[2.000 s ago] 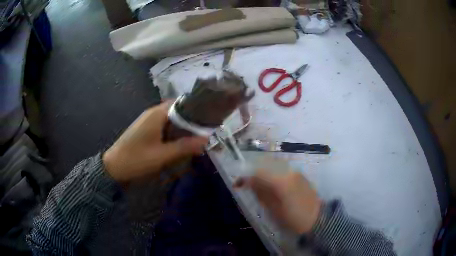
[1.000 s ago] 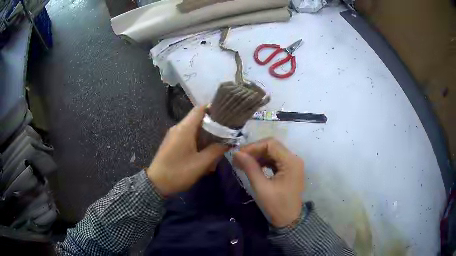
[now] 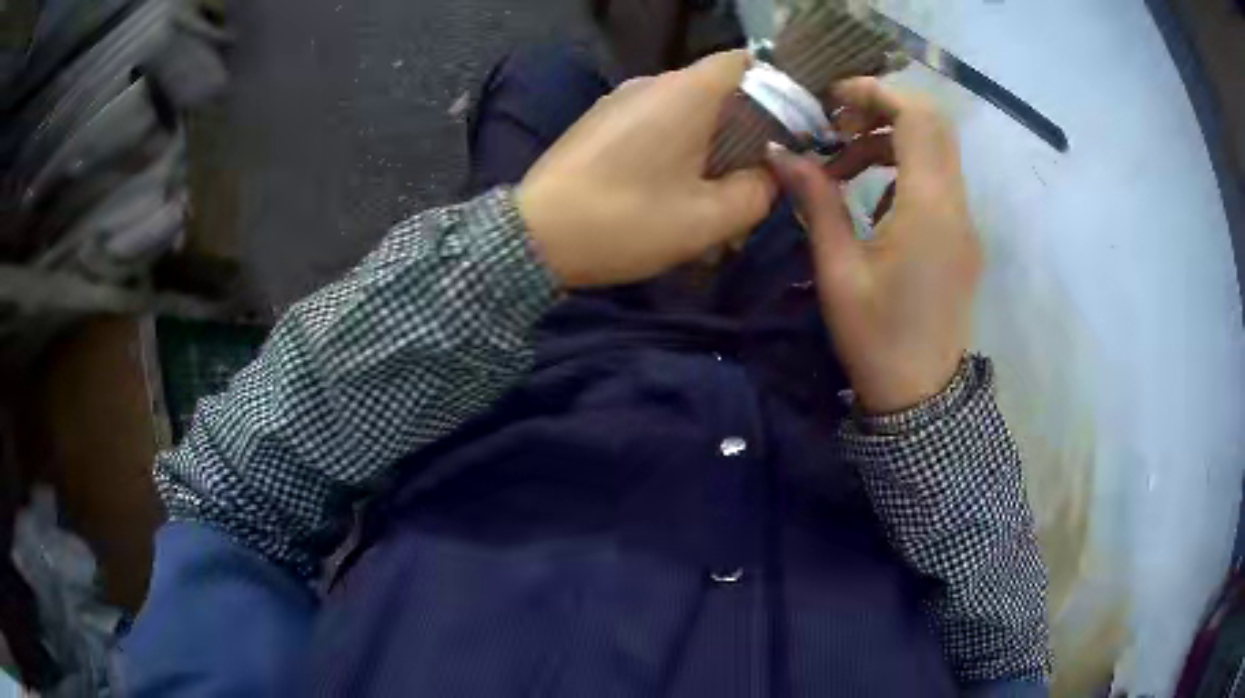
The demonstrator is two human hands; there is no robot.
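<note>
A bundle of brown pieces [image 3: 830, 48] with a pale tie strip [image 3: 788, 102] round its middle is at the top centre. My left hand [image 3: 655, 177] grips the bundle from the left. My right hand [image 3: 894, 252] is at the right side of the bundle, thumb and fingers bent together at the tie. Whether a tie end is pinched between these fingertips is too blurred to tell. The dark narrow template [image 3: 1004, 101] lies on the white table to the right of the bundle.
The white pressing table [image 3: 1147, 273] curves along the right, with yellow-brown stains near my right sleeve. Dark floor [image 3: 355, 150] lies at the upper left. Grey stacked cloth pieces [image 3: 96, 150] are at the far left. My dark apron fills the lower middle.
The view has tilted down, so the bundle and both hands appear higher and further right. The red scissors and beige roll have left the picture. The left hand still grips the bundle.
</note>
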